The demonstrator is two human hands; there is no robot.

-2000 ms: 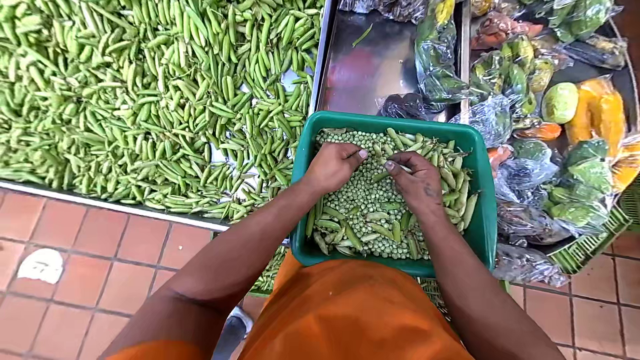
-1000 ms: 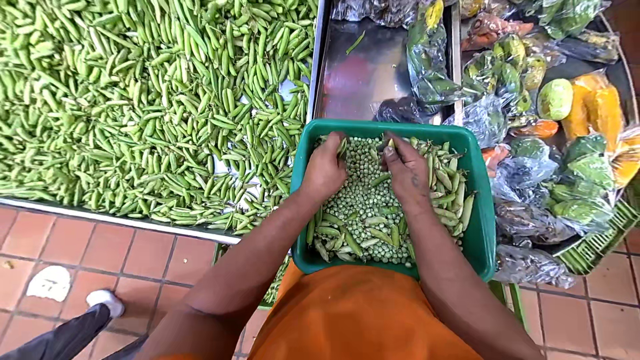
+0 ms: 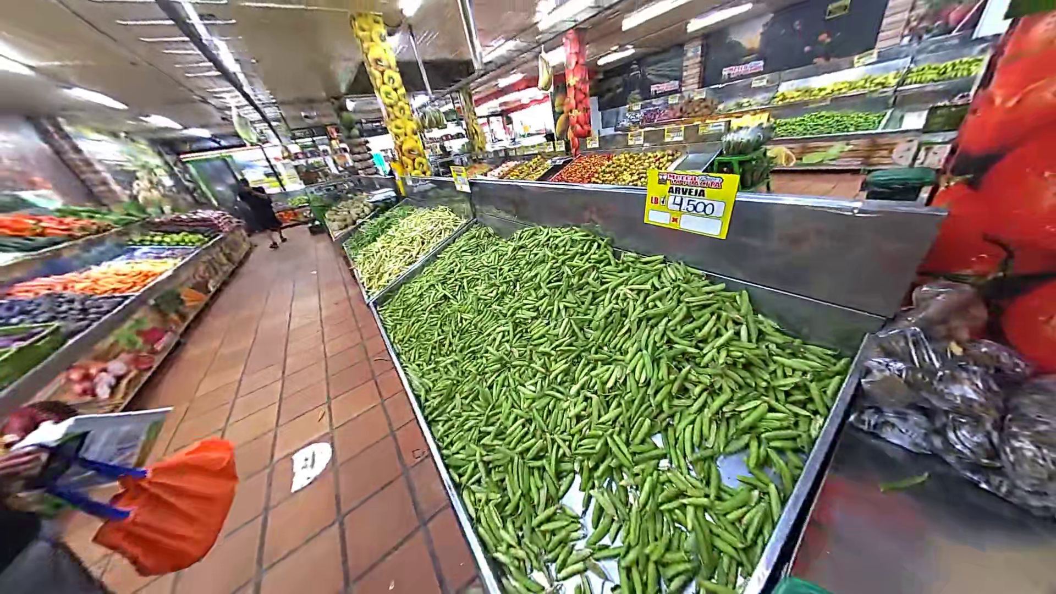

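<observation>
Neither my left hand nor my right hand shows in the head view now, so what they hold or touch is hidden. A large heap of green pea pods (image 3: 594, 355) fills a metal display bin in front of me. At the bottom edge, right of the bin's corner, only a sliver of the green plastic tub (image 3: 799, 586) is visible; its contents are out of view. One loose pod (image 3: 903, 482) lies on the metal counter (image 3: 916, 536) at the lower right.
Plastic-bagged produce (image 3: 949, 396) lies at the right. A yellow price sign (image 3: 691, 203) hangs on the bin's back panel. Left of the bin runs a tiled aisle (image 3: 330, 396), with a person carrying an orange bag (image 3: 177, 507) near and another person (image 3: 260, 213) far off. Vegetable stands (image 3: 99, 289) line its left side.
The view has swung up and left from the tub to the bin and aisle. Both hands, seen among the peas and pods in the tub before, have left the view.
</observation>
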